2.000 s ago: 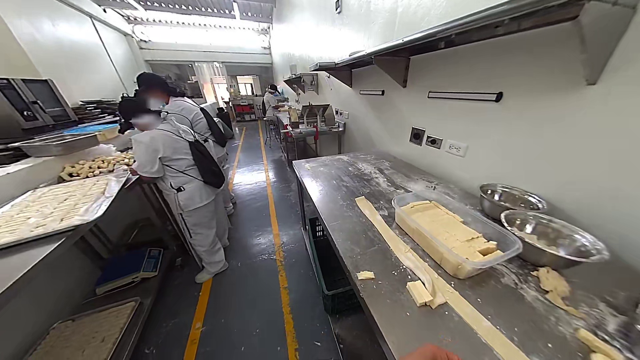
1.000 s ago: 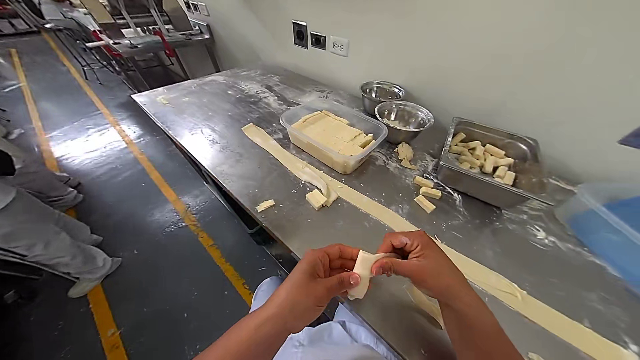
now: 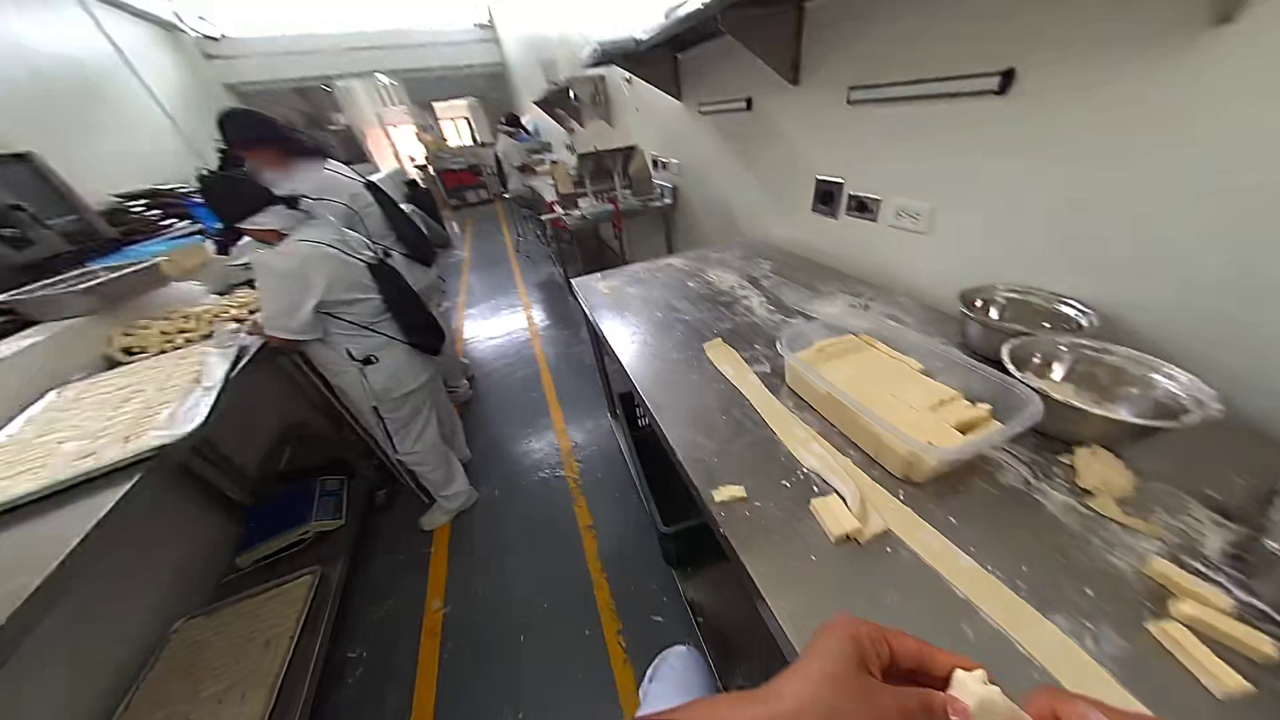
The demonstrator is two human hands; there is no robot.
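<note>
At the bottom edge, my left hand point(image 3: 850, 675) pinches one side of a small piece of pale dough point(image 3: 982, 694). My right hand point(image 3: 1075, 704), mostly cut off by the frame, is at the dough's other side; its grip is hidden. A long dough strip point(image 3: 960, 570) runs along the steel table beyond my hands. Short pale sticks point(image 3: 835, 517) lie against a folded part of the strip. A clear plastic tub point(image 3: 900, 465) holds a stack of pale slabs. More sticks point(image 3: 1200, 655) and a dough scrap point(image 3: 1103, 470) lie at the right.
Two metal bowls point(image 3: 1110, 425) stand by the wall beyond the tub. Under the table is a dark crate point(image 3: 665, 480). Across the aisle, two people point(image 3: 350, 330) in white stand at a counter with a filled tray point(image 3: 110, 420). A blue scale point(image 3: 290, 520) sits below it.
The view has swung up and left since one second ago. Both hands now show only at the bottom edge, where before they were fully seen with the dough between their fingers.
</note>
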